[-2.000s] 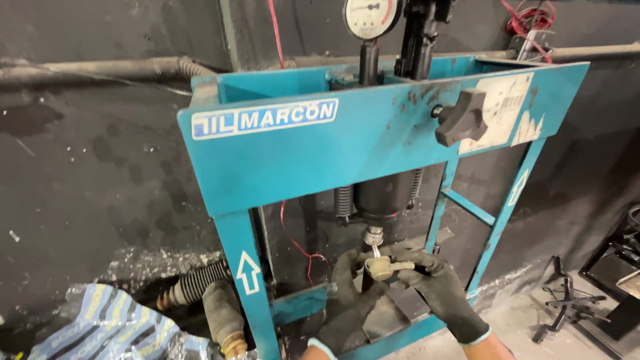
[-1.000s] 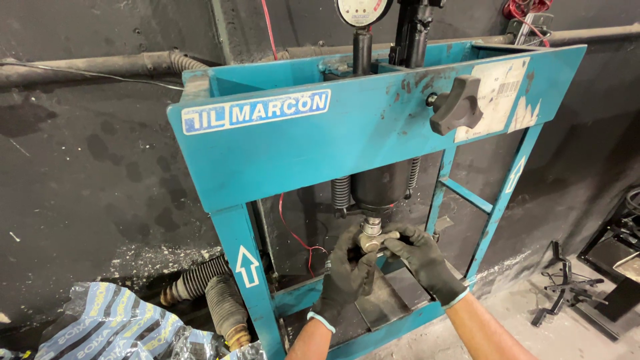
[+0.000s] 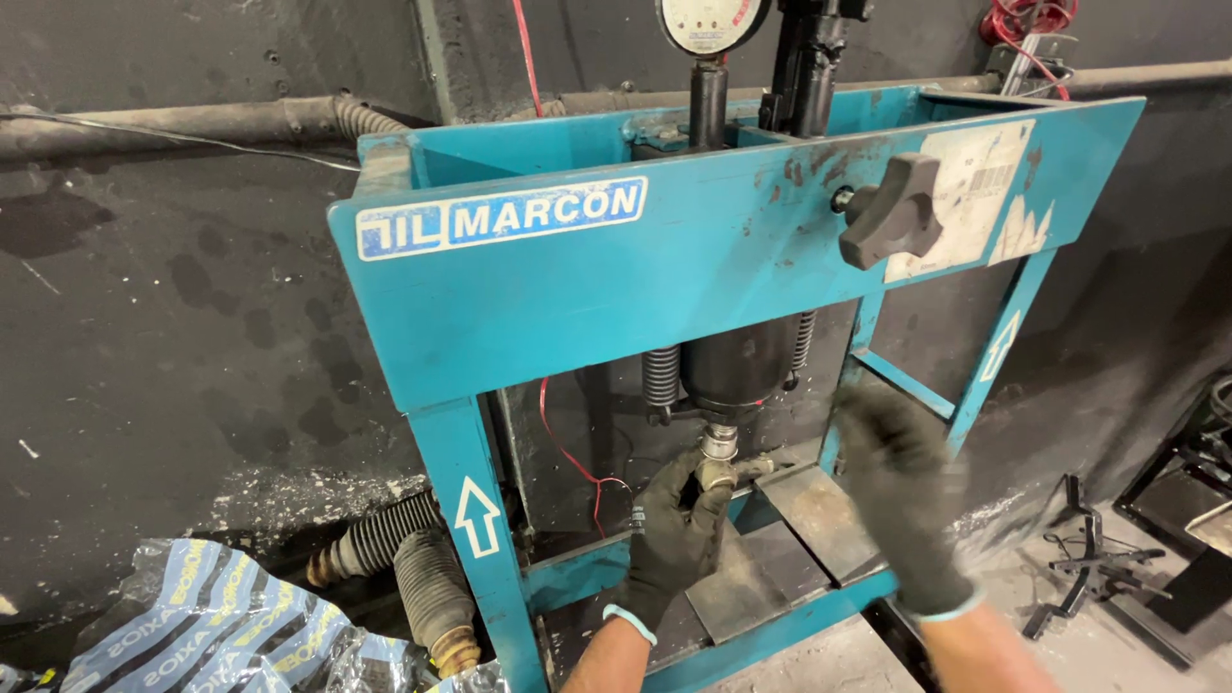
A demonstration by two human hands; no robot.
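Observation:
A teal Marcon hydraulic press [image 3: 577,308] stands against the dark wall, with a black cylinder [image 3: 736,371] between two coil springs under its top beam. Just beneath the ram, my left hand [image 3: 674,534], in a dark glove, grips a small metal joint part [image 3: 717,472] by its rounded end; a stem reaches to the right from it. The part's upper end meets the ram or sits right under it; the contact is unclear. My right hand [image 3: 900,500], gloved and blurred, is raised right of the part, apart from it; its fingers are too blurred to read.
Steel plates [image 3: 818,520] lie across the press's lower frame. A black star knob [image 3: 890,212] sticks out of the beam, below and right of a pressure gauge [image 3: 712,19]. Ribbed rubber boots [image 3: 433,587] and printed plastic wrap [image 3: 231,626] lie at left, a black metal stand [image 3: 1088,558] at right.
My right hand has let go of the metal part and moved off to the right. My left hand still holds the part below the ram.

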